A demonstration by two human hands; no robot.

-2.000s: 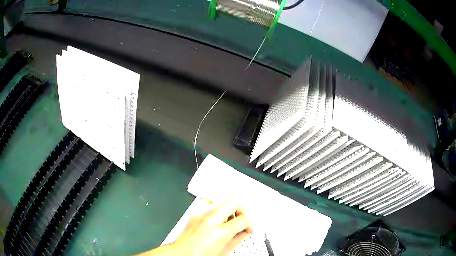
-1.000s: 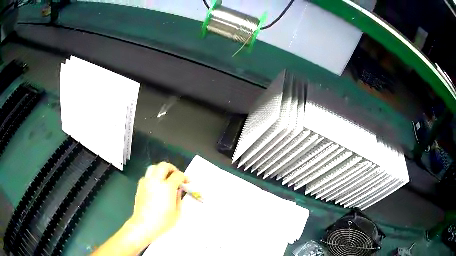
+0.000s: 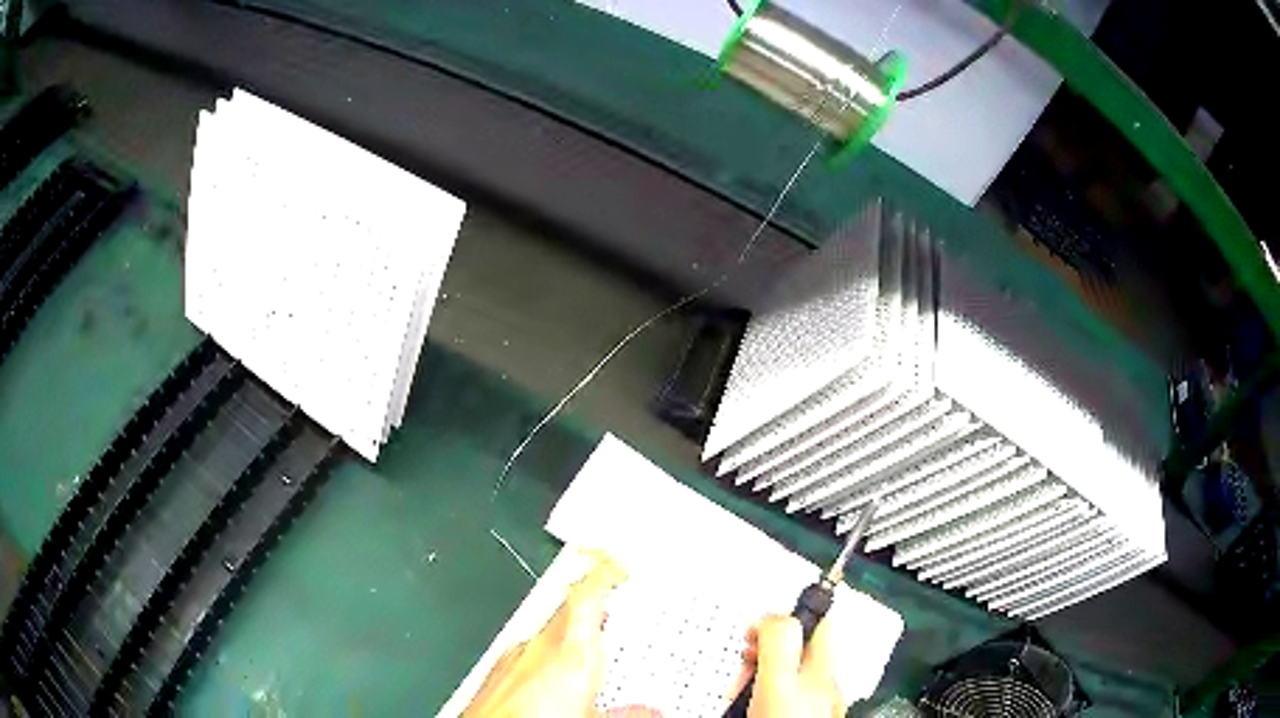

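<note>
A white dotted circuit board (image 3: pixel 681 624) lies flat on a white work pad (image 3: pixel 618 491) at bottom centre. My left hand (image 3: pixel 555 648) lies over the board's left part, its fingers close together; the lower hand is cut off by the frame. Solder wire (image 3: pixel 597 368) hangs from the solder spool (image 3: pixel 803 63) and runs down to beside that hand; whether the fingers grip it is unclear. My right hand (image 3: pixel 797 673), partly cut off, is shut on a dark-handled soldering iron (image 3: pixel 814 603) over the board's right side, its metal tip pointing up, away from the board.
Upright white boards (image 3: pixel 316 267) stand in a black toothed rack (image 3: pixel 169 519) at left. A long dense row of boards (image 3: pixel 955 421) stands at right, with a black block (image 3: pixel 702 368) beside it. A fan (image 3: pixel 1004 680) is at lower right. A green-framed shelf (image 3: pixel 1207 168) curves overhead.
My left hand has moved right and down onto the board. My right hand has come into view with the soldering iron. The solder wire again shows running down towards the board.
</note>
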